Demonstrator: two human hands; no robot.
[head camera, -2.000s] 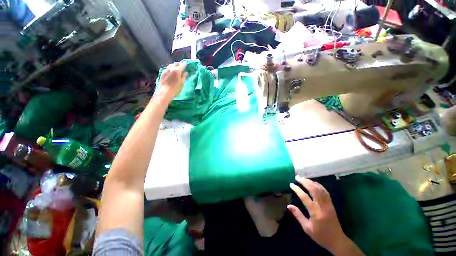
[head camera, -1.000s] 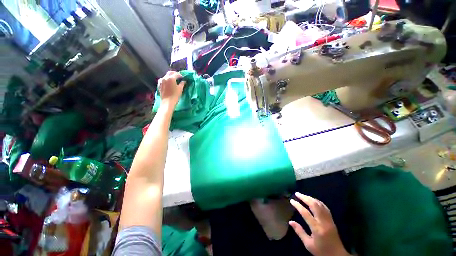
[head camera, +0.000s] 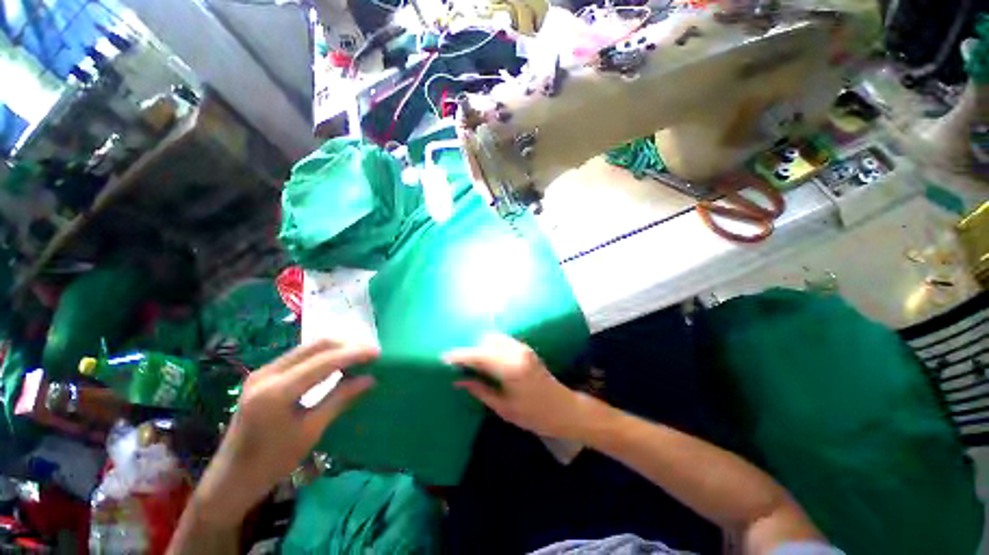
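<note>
A smaller green piece (head camera: 407, 428) hangs between my two hands at the table's front edge. My left hand (head camera: 298, 396) pinches its upper left part between thumb and fingers. My right hand (head camera: 518, 382) grips its upper right part. Behind it a wide green garment panel (head camera: 542, 309) lies on the table, bleached pale by the lamp, and runs back beside the needle area. The cream sewing machine (head camera: 651, 98) stands at the upper right, its needle end left of centre. I cannot tell whether the piece touches the panel.
A bunched green pile (head camera: 342, 206) lies at the table's left. Orange-brown scissors (head camera: 740, 208) and a parts tray (head camera: 857, 173) lie on the right of the white table (head camera: 651, 271). A green heap (head camera: 846, 412) is below right, more green cloth (head camera: 363, 515) below left. A green bottle (head camera: 146, 377) stands left.
My left hand has left the bunched pile and come to the front edge. My right hand has moved up and left. Both now hold a green piece. The view has shifted.
</note>
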